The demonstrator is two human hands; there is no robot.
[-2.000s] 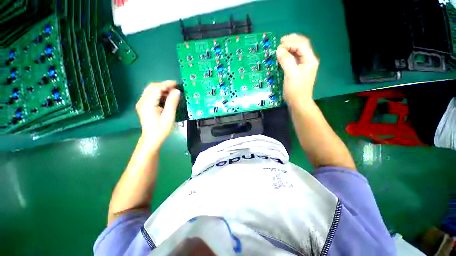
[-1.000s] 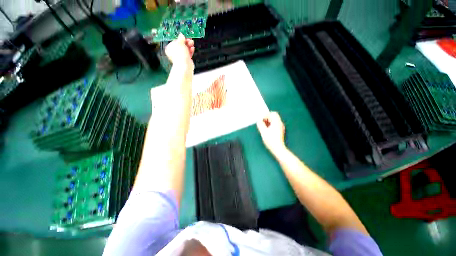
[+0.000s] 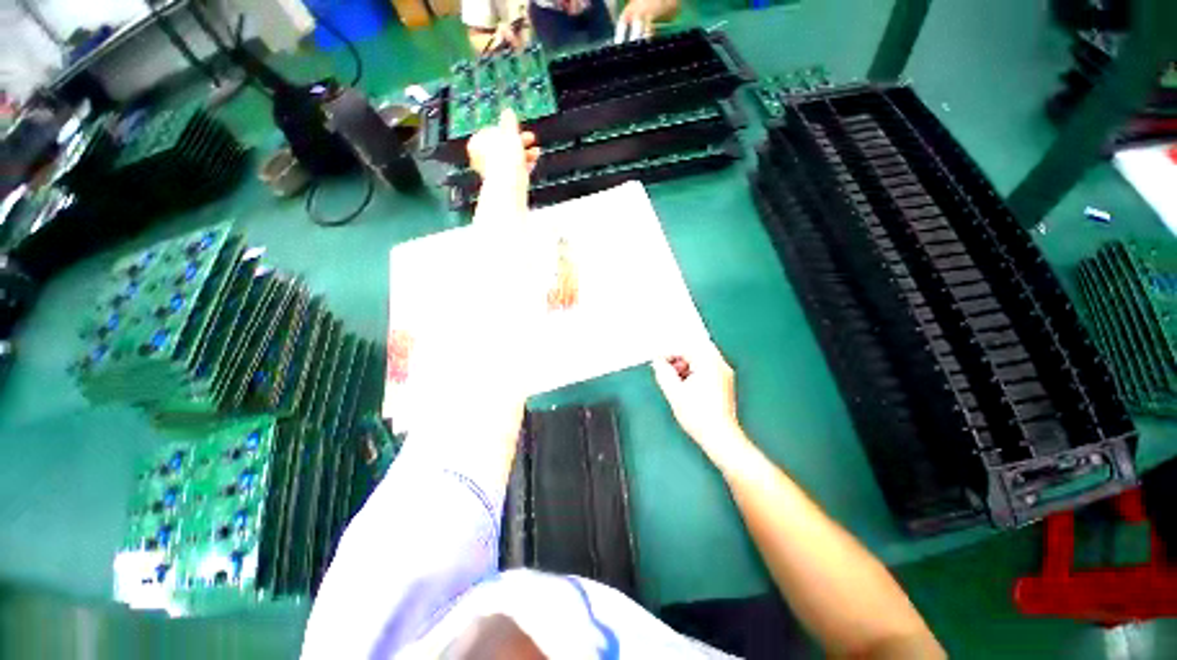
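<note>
My left hand (image 3: pixel 505 148) is stretched far forward and grips the near edge of a green circuit board panel (image 3: pixel 501 93), over the far black carriers. My right hand (image 3: pixel 698 384) is at the near right corner of the white sheet (image 3: pixel 607 277), with small dark red parts between its curled fingers. The sheet bears red-orange parts or marks, partly hidden by my left arm. The black board holder (image 3: pixel 576 490) lies near me with no board on it.
Leaning green board stacks (image 3: pixel 213 503) stand at left. Black carriers (image 3: pixel 658 119) lie at the far side, with another person's hands (image 3: pixel 642 16) behind. A long black ribbed carrier stack (image 3: pixel 949 290) is at right, near more boards (image 3: pixel 1136 310) and a red stool (image 3: pixel 1097 580).
The board panel left the near holder between the earlier frames. Since the last one, the view has shifted and the panel sits lower in the picture, still in my left hand. Another person's hands now show.
</note>
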